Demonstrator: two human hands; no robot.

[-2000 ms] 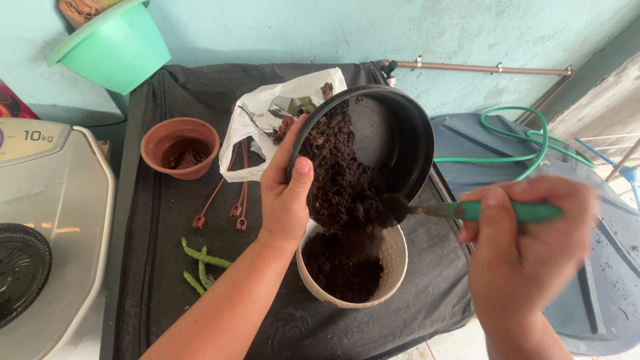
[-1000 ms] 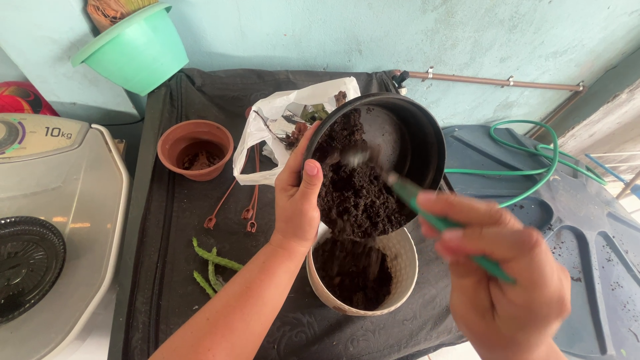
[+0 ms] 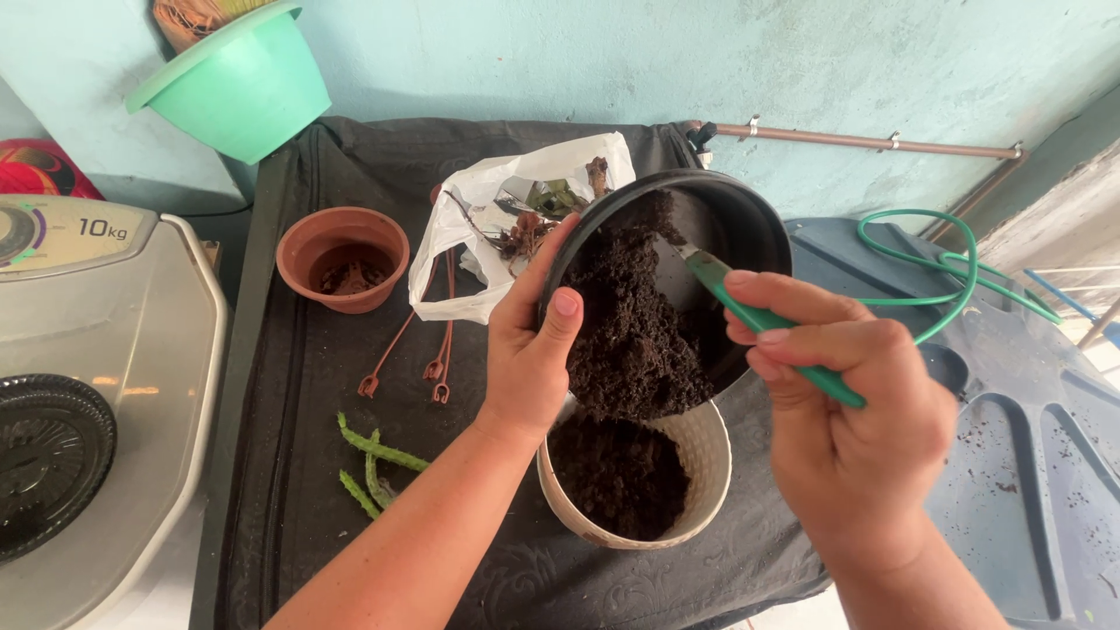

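Note:
My left hand (image 3: 534,350) grips the left rim of a round black bowl (image 3: 757,236), tilted above a cream woven-textured pot (image 3: 710,455). Dark potting soil (image 3: 634,341) lies heaped against the bowl's lower left side, and more soil fills part of the pot below. In my right hand (image 3: 849,402) is the green handle of a small hand tool (image 3: 744,306); its metal end reaches into the bowl beside the soil, its tip partly hidden. Behind my left hand stands an open white plastic bag (image 3: 464,210) with dry plant scraps. Green succulent cuttings (image 3: 376,451) lie left of the pot.
A terracotta-coloured pot (image 3: 341,227) and brown plastic hangers (image 3: 398,354) are on the black-covered table (image 3: 332,560). A mint-green pot (image 3: 241,87) is at upper left, above a washing machine (image 3: 157,350). Right are a green hose (image 3: 971,262) and a blue lid (image 3: 989,490).
My right hand has moved the tool about in the bowl, its metal end now at the soil's upper edge. The bowl has stayed tilted over the cream pot in my left hand.

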